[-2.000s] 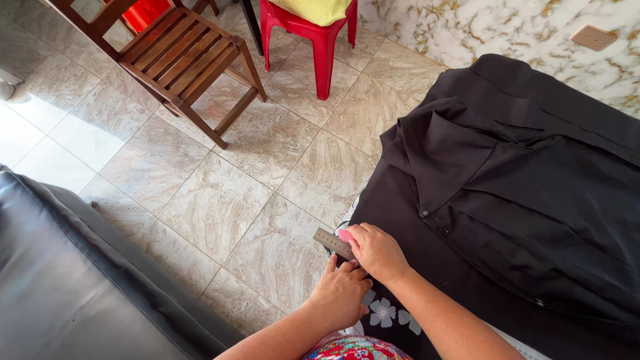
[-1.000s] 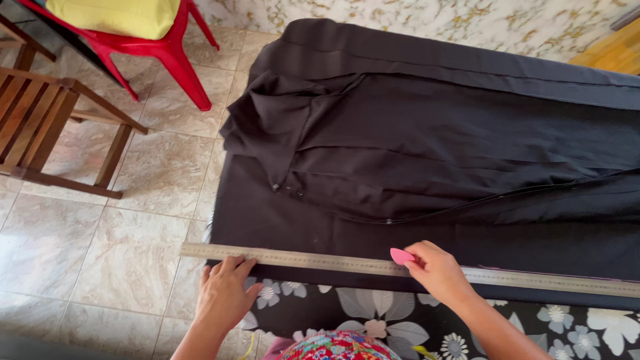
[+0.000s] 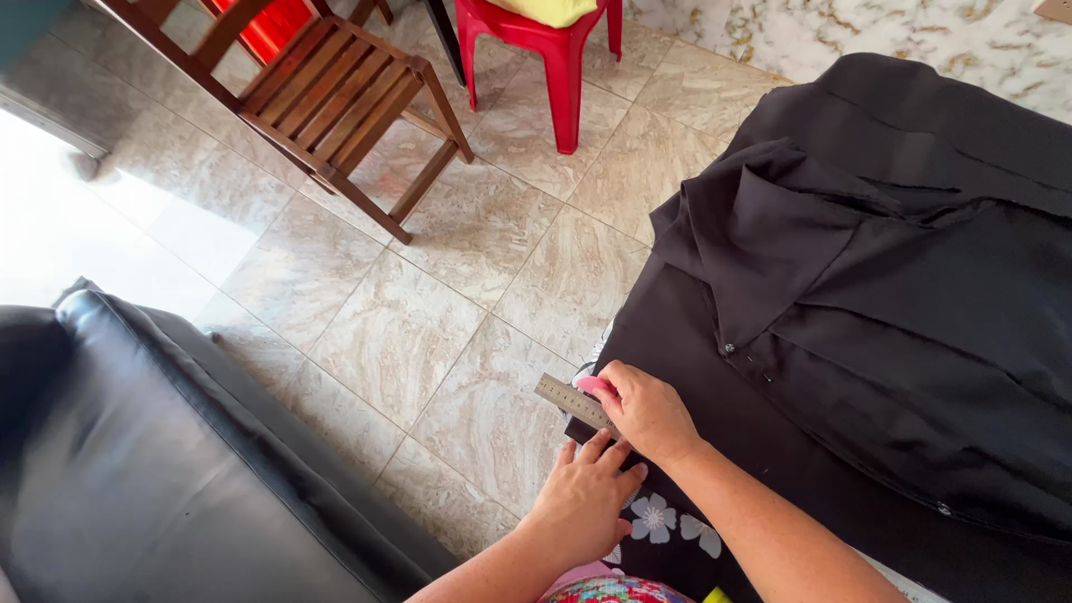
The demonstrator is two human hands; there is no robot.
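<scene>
My right hand (image 3: 653,414) pinches a flat pink piece, likely tailor's chalk (image 3: 593,384), at the upper edge of a metal ruler (image 3: 563,399). The ruler's end juts past the left edge of the black fabric (image 3: 670,335) over the floor. My left hand (image 3: 586,498) lies with fingers spread, its fingertips at the ruler's lower edge, pressing on the cloth. A black garment (image 3: 779,251) with small shiny pins or fasteners rests on the fabric. Beneath it shows a black floral cloth (image 3: 653,517). Most of the ruler is hidden under my hands and arm.
A black leather-like sofa (image 3: 167,444) stands at the lower left. Beyond the tiled floor (image 3: 402,335) are a wooden slatted chair (image 3: 335,92) and a red plastic stool (image 3: 563,84) with a yellow cushion or cloth (image 3: 544,10). A marble-patterned wall (image 3: 821,42) runs behind the fabric.
The view has swung left. My right hand, with the pink piece, was farther right along the ruler one second ago and is now near its left end, close to my left hand.
</scene>
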